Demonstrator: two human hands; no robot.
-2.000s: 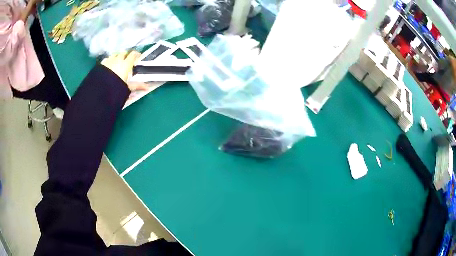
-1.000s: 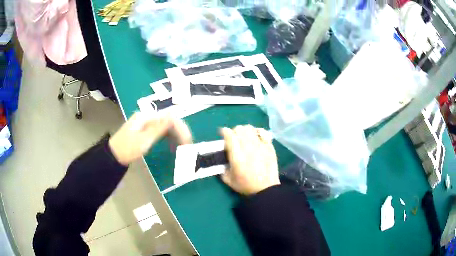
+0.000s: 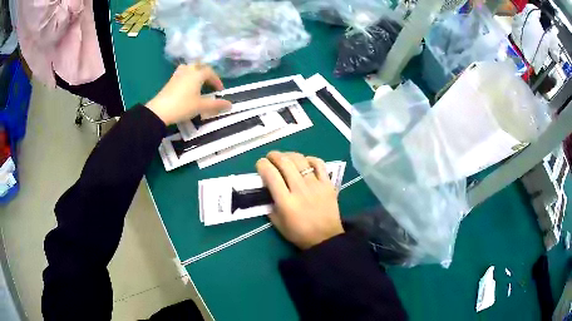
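Several white packaging cards point(image 3: 177, 157) with long black panels lie overlapped on the green table. My left hand point(image 3: 191, 94) is over the upper left of this group, fingers apart; whether its fingertips touch a card cannot be told. My right hand point(image 3: 302, 199) lies flat on top of a small stack of white cards point(image 3: 216, 202) nearer me, covering its middle. The stack's left end, with part of a black panel, and its right corner show. Another card point(image 3: 332, 105) lies slanted to the right of the group.
A clear poly bag point(image 3: 407, 182) with dark contents lies right of my right hand. A crumpled bag point(image 3: 235, 37) and yellow-tan bands point(image 3: 135, 17) lie at the back. A metal post point(image 3: 411, 44) stands behind; card stacks point(image 3: 547, 188) are far right. A person in pink point(image 3: 59, 37) is at left.
My left hand has moved up from near the small stack to the card group. My right hand stays on the stack, which lies flatter. The group's cards are arranged differently.
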